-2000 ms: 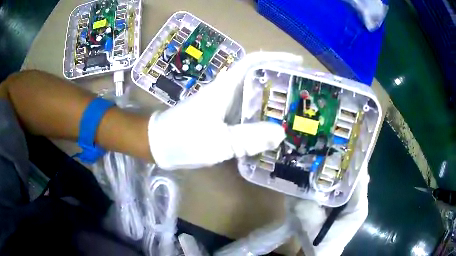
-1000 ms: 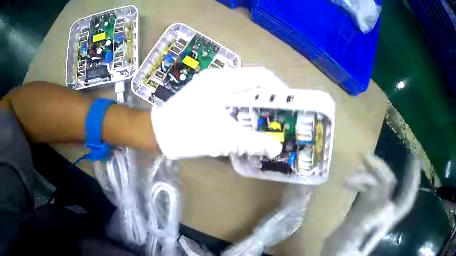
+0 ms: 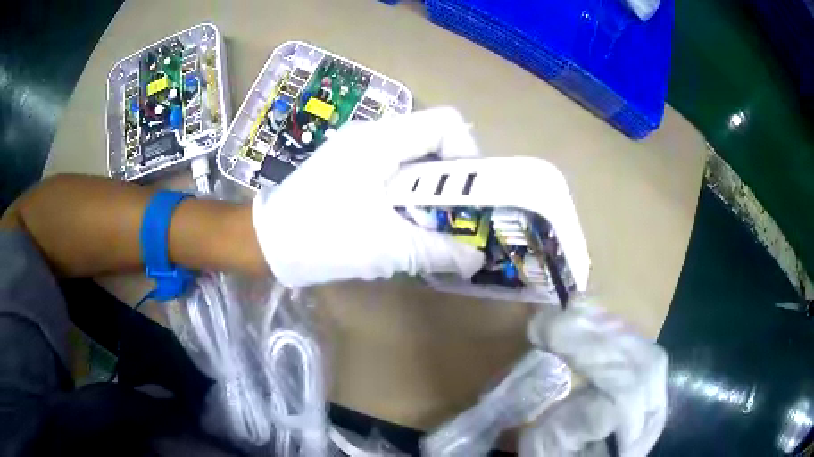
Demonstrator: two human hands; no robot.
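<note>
A white power strip housing [image 3: 518, 183] is tilted up on its edge, its open side with the circuit board and yellow transformer [image 3: 469, 228] facing me. My left hand [image 3: 357, 201], in a white glove, grips its left side, with the thumb over the parts. My right hand [image 3: 602, 379], gloved and slightly blurred, is below right of it and holds dark tweezers [image 3: 560, 278]. Their upper part reaches into the housing's right side, by the white socket inserts; the tip is hard to make out.
Two more open housings lie at the upper left, one upright [image 3: 165, 107] and one turned [image 3: 259, 98]. Bagged white cords [image 3: 299, 366] lie at the front. A blue plastic stack [image 3: 571, 54] is at the back right. The tan board [image 3: 643, 187] has a curved edge.
The housing has tilted further upright and slightly left. My right hand, open and off to the right a second ago, has come in to its lower right corner with the tweezers.
</note>
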